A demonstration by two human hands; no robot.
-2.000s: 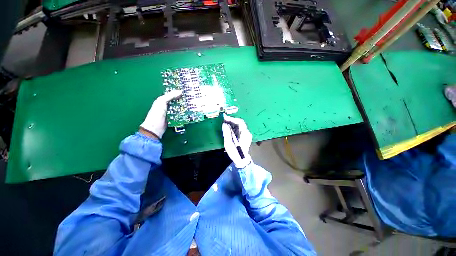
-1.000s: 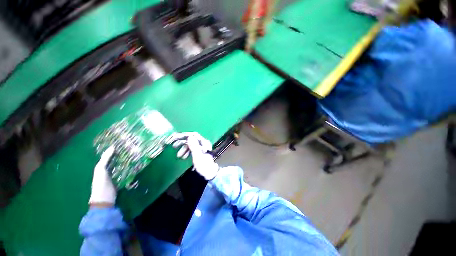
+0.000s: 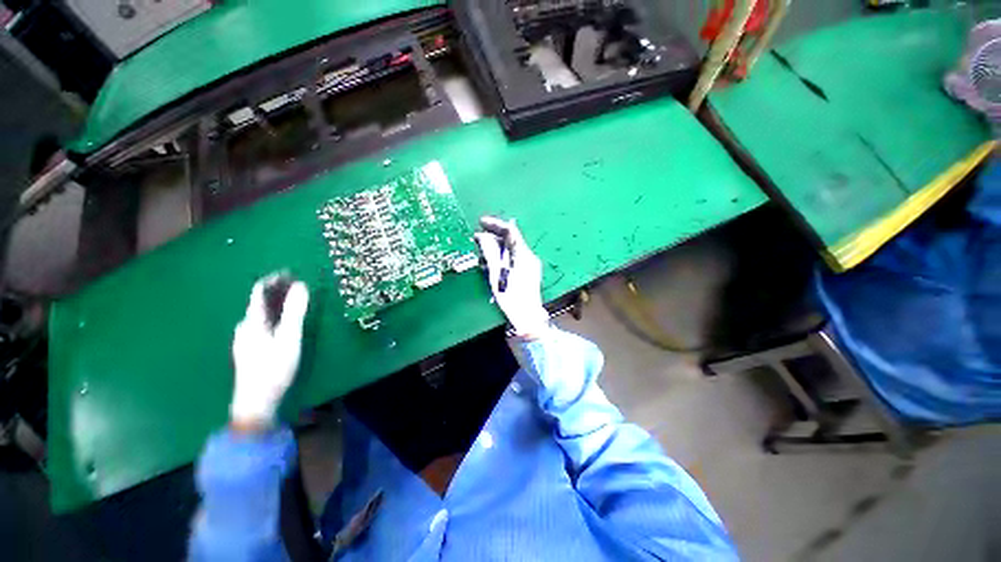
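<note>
A green circuit board [image 3: 395, 242] lies on the green bench mat [image 3: 165, 318], solder joints up, pale connectors along its near right edge. My left hand [image 3: 267, 346], in a white glove with dark fingertips, is left of the board, off it, fingers apart and empty, slightly blurred. My right hand [image 3: 512, 277], also white-gloved, is just right of the board's near right corner. Its fingers are curled around a slim dark stick, possibly a marker pen, that shows along the fingers.
Behind the mat runs the conveyor with a black carrier [image 3: 311, 123]. Stacked black carriers [image 3: 593, 108] stand at the back right. Tan uprights with red wrapping [image 3: 730, 49] rise beside them. A neighbouring green bench [image 3: 851, 137], a round fan [image 3: 980, 68] and a person's blue smock [image 3: 917, 340] are at the right.
My left hand has let go of the board and moved left of it. The board now lies tilted on the mat. My right hand stays near its right side. The camera view has swung right and partly back.
</note>
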